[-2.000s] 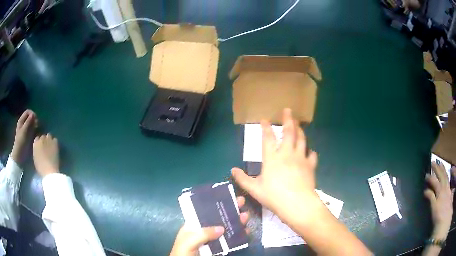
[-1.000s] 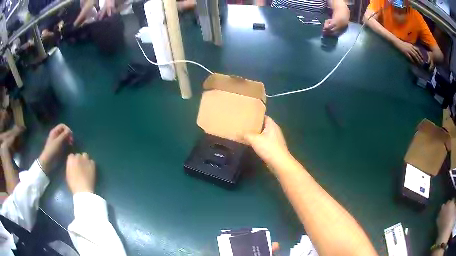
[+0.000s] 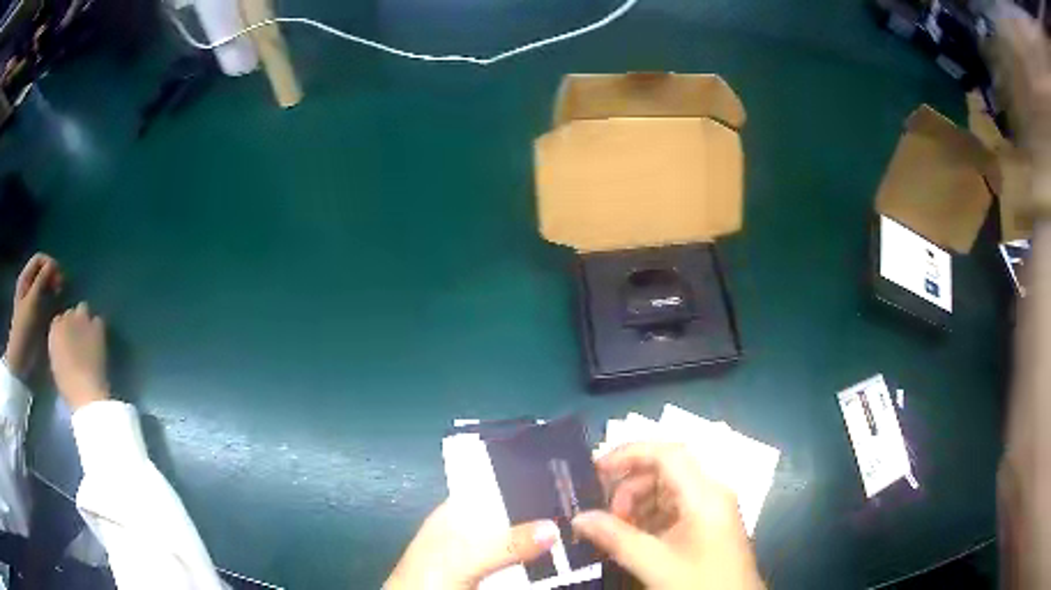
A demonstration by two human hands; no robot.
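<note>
An open black box [image 3: 663, 311] stands in front of me with its brown lid [image 3: 642, 182] raised. A small black device [image 3: 659, 297] sits in the middle of its dark insert. My left hand [image 3: 461, 549] holds a fanned stack of dark cards [image 3: 532, 473] and white papers low in the view. My right hand [image 3: 674, 519] is at the right edge of the stack, its thumb and fingers on the top dark card. White leaflets [image 3: 738, 455] lie fanned on the table, partly behind my right hand.
Another open box [image 3: 916, 271] with a white leaflet stands at the right. A white leaflet on dark pieces [image 3: 876, 438] lies below it. A person's hands [image 3: 78, 352] rest at the left. Another person's arm [image 3: 1026, 346] reaches up the right edge. A white cable [image 3: 484, 60] crosses the far table.
The box with the bare device has moved right and nearer, in front of me. My right hand has let go of its lid and come back to the cards. Another person's arm now reaches in at right.
</note>
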